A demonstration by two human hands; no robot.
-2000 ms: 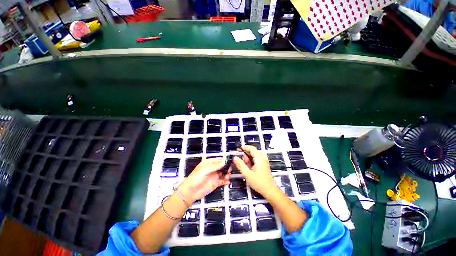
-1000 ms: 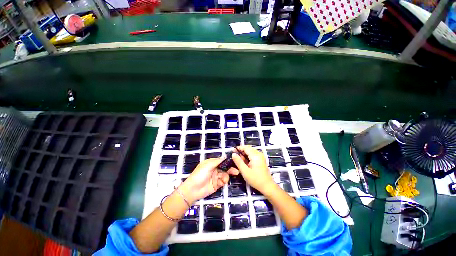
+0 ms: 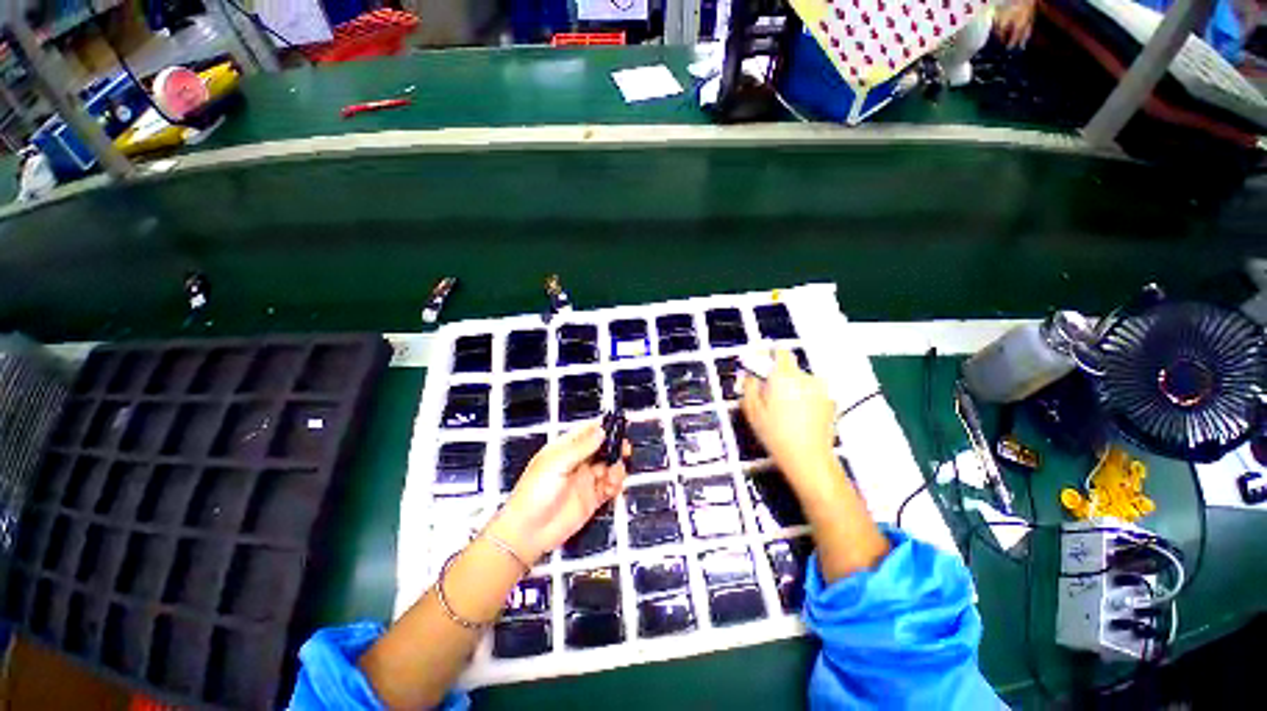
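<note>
My left hand [image 3: 563, 486] holds a small black glossy unit [image 3: 613, 436] between thumb and fingers above the white tray [image 3: 428, 535]. The tray's pockets hold several black squarish units. My right hand [image 3: 792, 414] is over the tray's right part, apart from the held unit. Its fingertips are at a small white cloth or paper [image 3: 757, 363], partly hidden by the hand; whether they grip it is unclear. A thin black cable [image 3: 864, 403] runs right from beside this hand, and its near end is hidden.
A black compartment tray [image 3: 222, 486] lies left. Small circuit pieces [image 3: 441, 297] lie on the green belt [image 3: 667, 222]. At right are a grey bottle [image 3: 1021, 361], a fan [image 3: 1182, 382], yellow pieces [image 3: 1109, 486] and a power strip [image 3: 1098, 590]. Another person's hand [image 3: 1014, 21] shows top right.
My right hand has left the held unit and moved right and up to the white cloth or paper. My left hand keeps the unit, slightly left of before. The view has shifted slightly.
</note>
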